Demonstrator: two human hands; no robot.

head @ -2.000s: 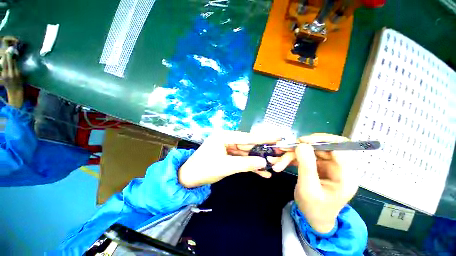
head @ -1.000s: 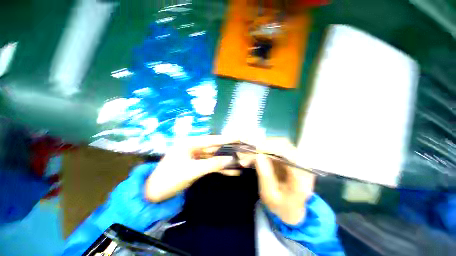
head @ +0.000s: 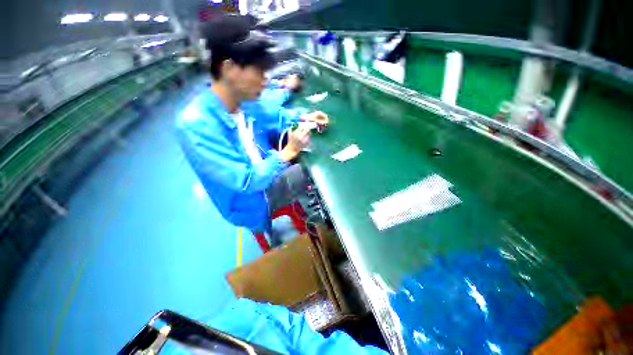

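Neither of my hands is in the picture. A blue sleeve (head: 277,329) shows at the bottom edge, and its hand is cut off. The plastic bag with blue film (head: 454,301) lies on the green bench nearest in front of me. Two pale dot sheets (head: 415,202) overlap on the bench beyond it. Part of the orange fixture base (head: 586,329) shows blurred at the lower right. The small black part and the tweezers are not in view.
A person in a blue smock and dark cap (head: 229,149) sits at the bench ahead left, hands over it. A white piece (head: 346,152) lies near them. An open cardboard box (head: 284,274) stands below the bench edge. A metal rail (head: 486,125) runs along the far side.
The view has swung left and up along the line. My hands, the black part, the tweezers and the foam tray have left the picture; the seated person and the aisle now show.
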